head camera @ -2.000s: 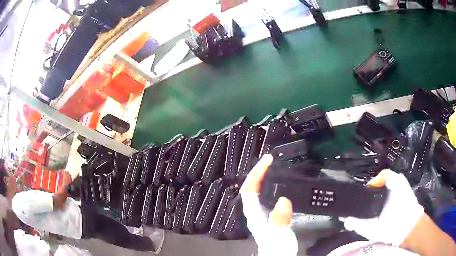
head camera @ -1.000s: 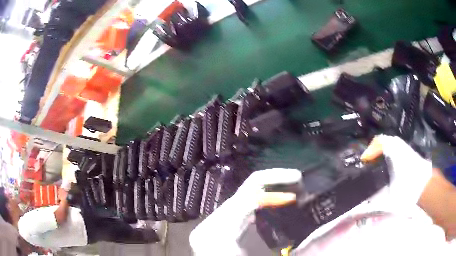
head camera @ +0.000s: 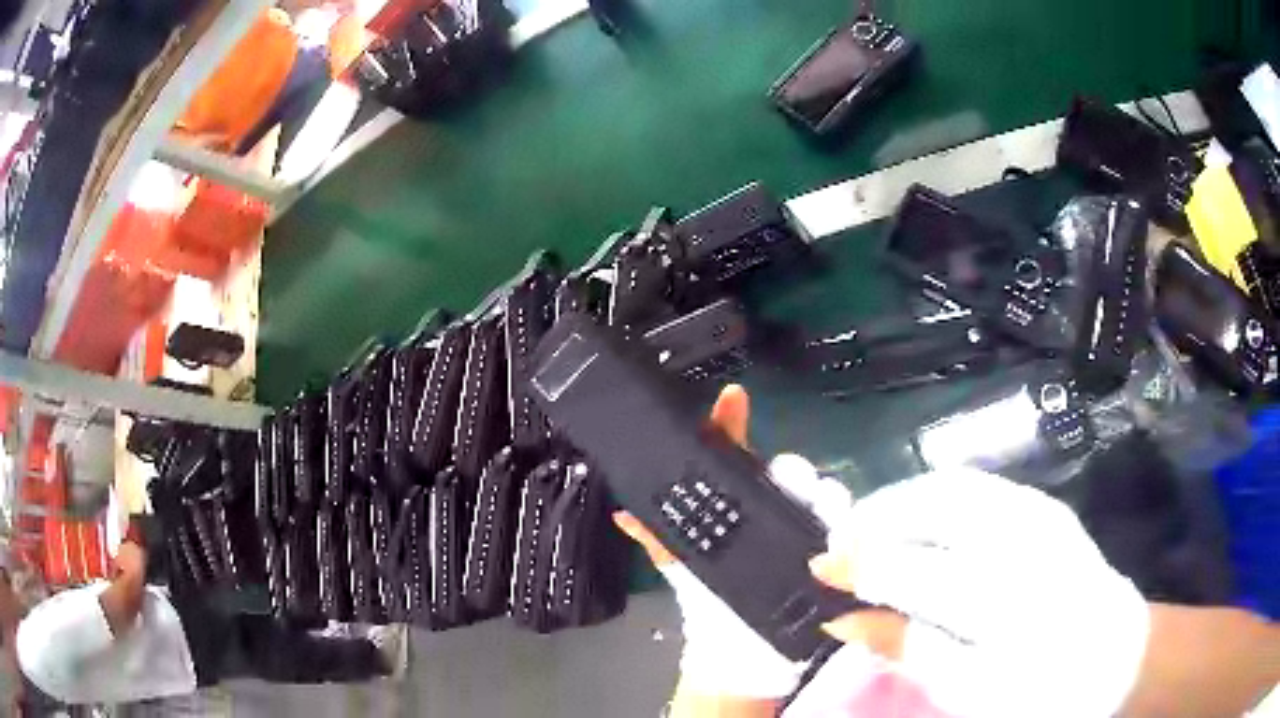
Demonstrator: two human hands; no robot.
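Observation:
A black handheld unit (head camera: 674, 484) is held tilted in front of me, its plain back with small white marks facing me. My left hand (head camera: 723, 617), in a white glove with bare fingertips, holds it from below and behind, partly hidden by it. My right hand (head camera: 983, 575), also gloved, has its fingers on the unit's lower right end. Rows of standing black units (head camera: 421, 435) with dotted edges up are packed side by side to the left.
The green conveyor (head camera: 562, 140) carries a unit (head camera: 845, 73) with its screen up. Loose units, clear plastic (head camera: 1172, 386) and a yellow cloth (head camera: 1224, 211) lie at right. A blue crate (head camera: 1254, 512) is at the right edge. A person's white sleeve (head camera: 105, 645) shows lower left.
The held unit has moved left and up and turned, its far end now pointing upper left. My right hand has moved left with it. The surrounding scene has shifted left in view.

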